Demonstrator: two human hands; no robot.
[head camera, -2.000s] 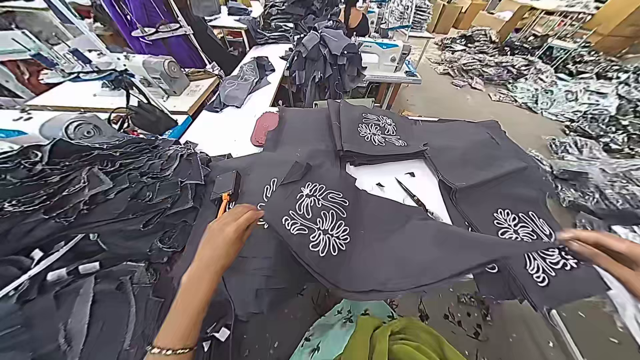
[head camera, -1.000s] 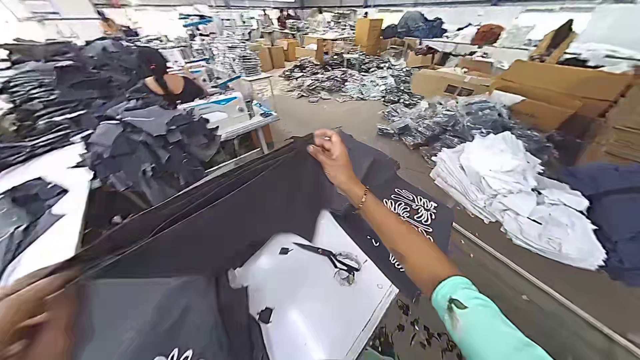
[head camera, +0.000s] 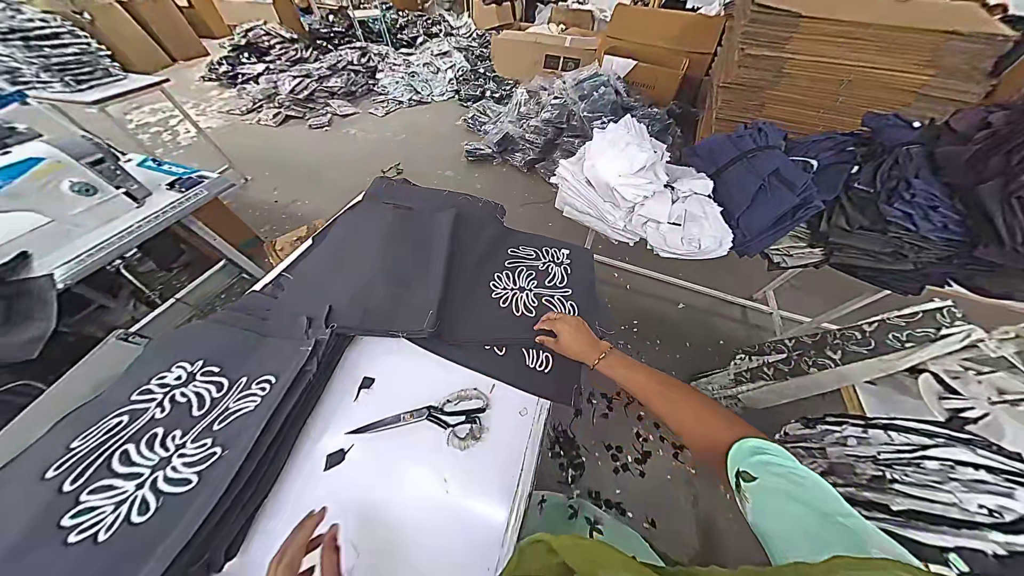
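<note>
My right hand (head camera: 570, 338) pinches the lower edge of a dark grey fabric panel with white looped embroidery (head camera: 532, 280), at the table's far right corner. My left hand (head camera: 308, 548) is low in view over the white tabletop (head camera: 424, 504), fingers apart and holding nothing. Fabric shears (head camera: 432, 418) with cloth-wrapped handles lie on the white surface between the hands, beside small dark fabric scraps (head camera: 337, 458). A stack of dark grey embroidered panels (head camera: 160, 440) lies at the left, and plain dark grey panels (head camera: 392, 272) lie across the far end.
A sewing machine table (head camera: 120, 216) stands at the left. Beyond the work table, the floor holds white cloth (head camera: 640, 192), navy garments (head camera: 752, 180), plastic-wrapped bundles (head camera: 560, 116) and stacked flat cartons (head camera: 840, 64). Dark scraps (head camera: 632, 448) litter the ground at the right.
The view has swung far to the right. My right hand, raised above the panels one second ago, is now down on the embroidered panel's edge. My left hand has left the dark fabric at the left.
</note>
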